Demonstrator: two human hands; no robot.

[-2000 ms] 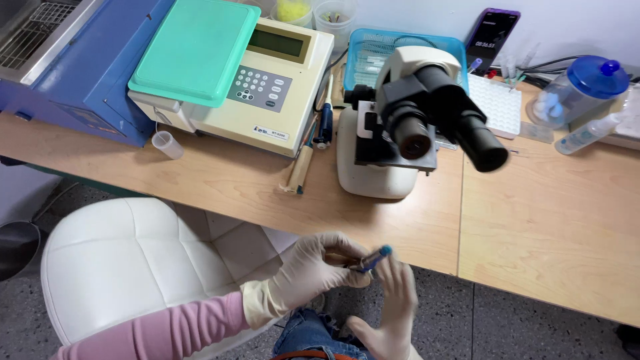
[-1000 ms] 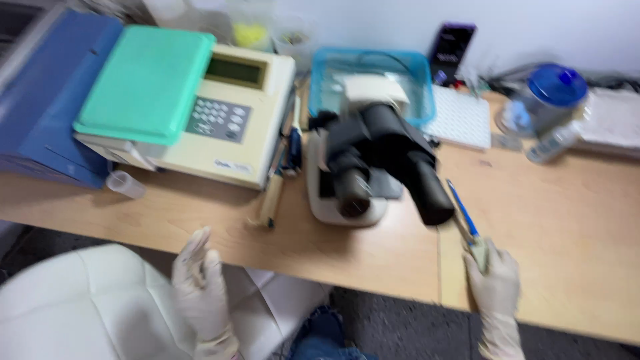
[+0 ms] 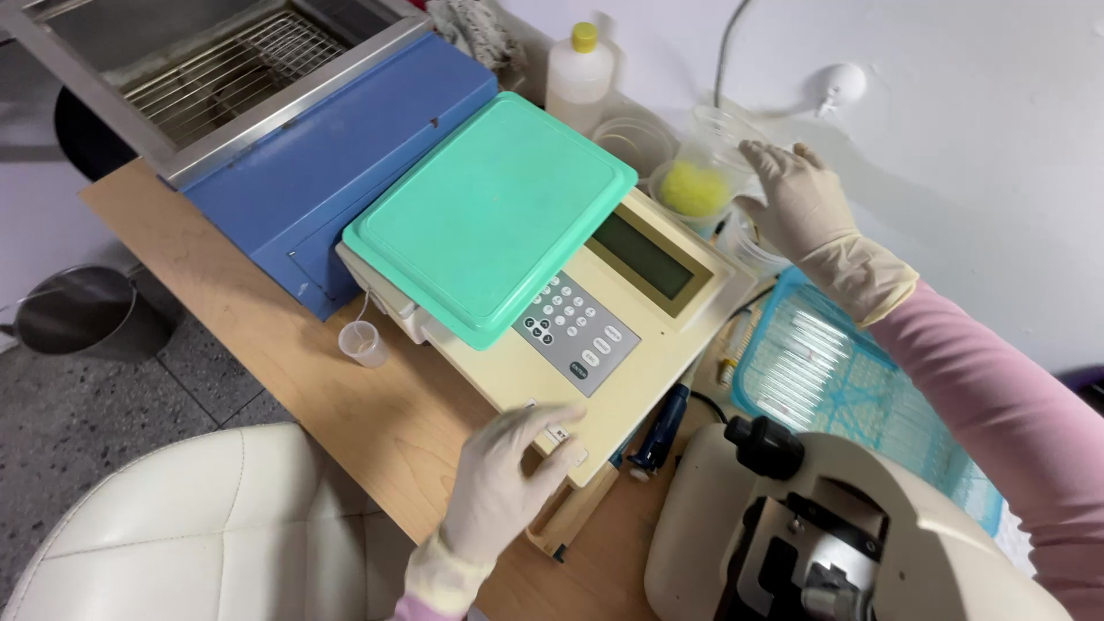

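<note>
My left hand (image 3: pixel 509 479), in a pale latex glove, hovers by the front corner of a cream benchtop analyzer (image 3: pixel 483 366), fingers apart and nothing in them. My right hand (image 3: pixel 798 203), gloved too, reaches to the clear plastic cups at the wall; its fingers are beside a clear cup (image 3: pixel 724 134) that stands over a tub of yellow pipette tips (image 3: pixel 693 188). Whether the fingers touch the cup cannot be told. A green plastic lid (image 3: pixel 496 216) lies on the analyzer, left of its keypad (image 3: pixel 580 332). A dark blue pipette (image 3: pixel 662 431) lies beside the analyzer.
A microscope (image 3: pixel 940 535) stands at the lower right, before a blue basket of glass tubes (image 3: pixel 802 345). A blue water bath (image 3: pixel 345 155) is at the upper left. A small cup (image 3: pixel 363 343) hangs near the desk's edge; a white chair (image 3: pixel 216 535) stands in front.
The view has swung left and nearer the analyzer. My right hand has moved from the desk right of the microscope to the cups; the blue pen-like tool no longer shows in it.
</note>
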